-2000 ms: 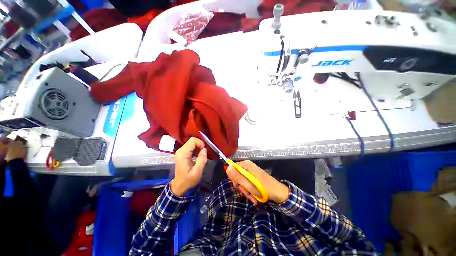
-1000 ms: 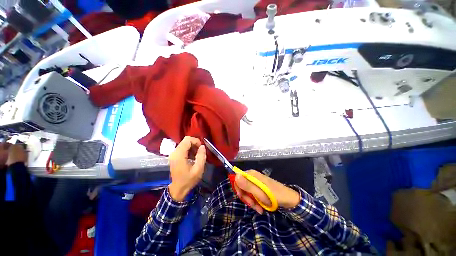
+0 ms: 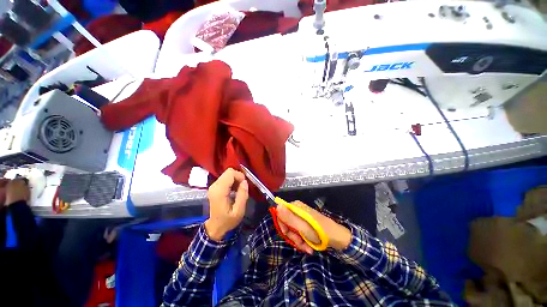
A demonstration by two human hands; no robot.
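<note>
A dark red garment (image 3: 204, 114) lies bunched on the white table, its lower edge at the table's front edge, with a small white label (image 3: 198, 177). My left hand (image 3: 228, 195) pinches the garment's lower edge between thumb and fingers; any thread there is too small to see. My right hand (image 3: 315, 226) holds scissors (image 3: 303, 217) with one yellow and one red handle loop. The silver blades point up and left, their tips beside my left fingertips, against the red cloth. I cannot tell whether the tips touch the cloth.
A white sewing machine (image 3: 384, 51) stands at the right, dark cords (image 3: 447, 120) over the table front. A grey motor end (image 3: 63, 132) is at the left. A patterned bundle (image 3: 220, 30) lies behind. Blue bins (image 3: 480, 198) are below. Another person's hand (image 3: 16, 190) shows far left.
The scissors have tilted and shifted slightly at my left fingertips, and the red loop shows more than at first. My left hand keeps its pinch. The whole view has shifted slightly.
</note>
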